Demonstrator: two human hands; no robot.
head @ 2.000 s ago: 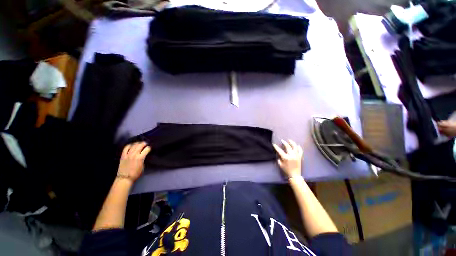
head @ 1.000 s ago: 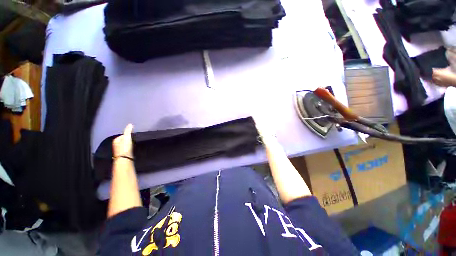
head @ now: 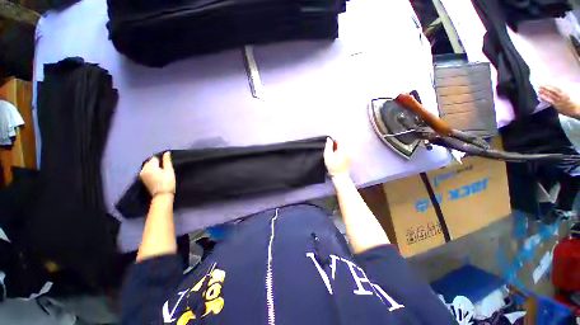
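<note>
A long black sleeve [head: 248, 170] lies along the near edge of the lilac table [head: 191, 114]. My left hand [head: 158, 175] grips its left part, with the dark end reaching past the hand to the lower left. My right hand [head: 335, 159] holds its right end at the upper corner. The steam iron [head: 400, 124] rests on the table to the right, apart from both hands, its hose running right. A thick black stack [head: 222, 25] lies at the far side.
A pile of black pieces [head: 76, 127] hangs over the left table edge. A pale strip [head: 252, 73] lies mid-table. A ribbed pad [head: 465, 95] is at the right edge, above a cardboard box [head: 470, 197]. Another person's hand [head: 559, 99] shows at far right.
The view has shifted, so table things sit further left and higher. The sleeve's top edge now looks straighter between my hands. My left hand has moved a little inward from the sleeve's left end.
</note>
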